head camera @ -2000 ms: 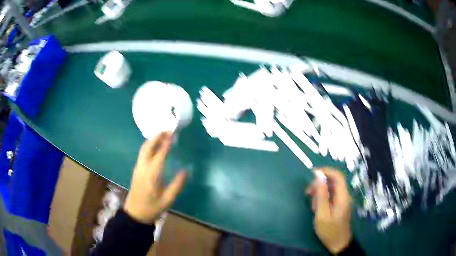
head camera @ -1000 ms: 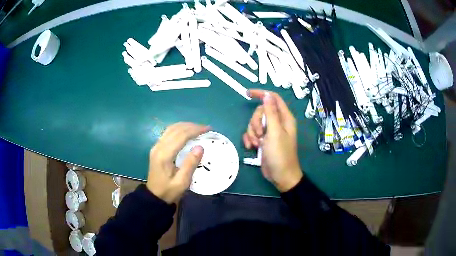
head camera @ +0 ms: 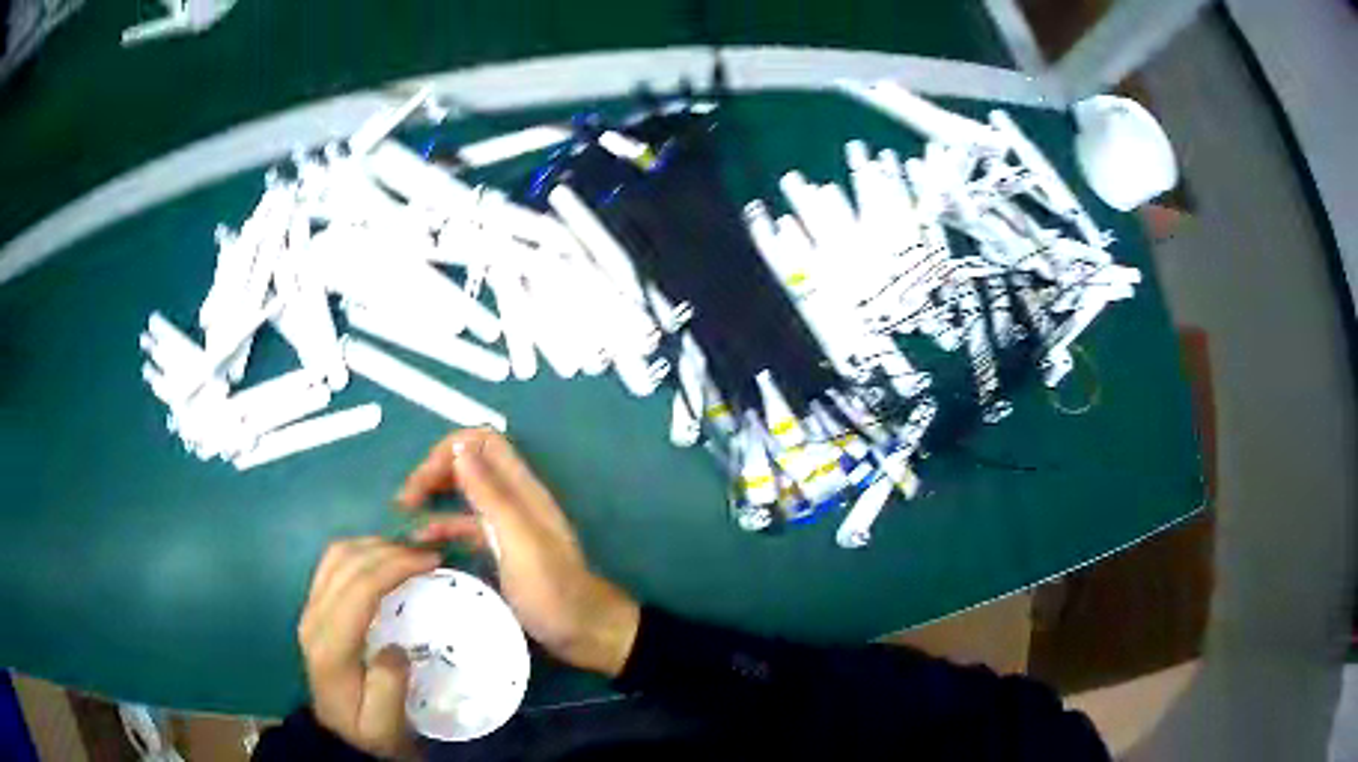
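My left hand (head camera: 355,633) grips a round white housing (head camera: 474,670) at the bench's front edge, its face with small dark holes turned up. My right hand (head camera: 524,554) is against the housing's upper right side, fingers bent. A thin sliver of a white stick (head camera: 490,539) shows at its palm; most of it is hidden. A large pile of plain white sticks (head camera: 402,246) lies beyond my hands. A bundle of straight black leads (head camera: 715,268) with white, yellow and blue ends lies to its right.
White sticks tangled with thin black leads (head camera: 953,253) lie at the right. A white cup (head camera: 1127,154) stands beyond them at the bench's right end. A pale rail (head camera: 194,176) curves along the far side. Brown cardboard (head camera: 953,640) shows below the bench edge.
The view has turned right, so the piles appear farther left. My right hand has come from beside the housing to touch it. My left hand still holds the housing.
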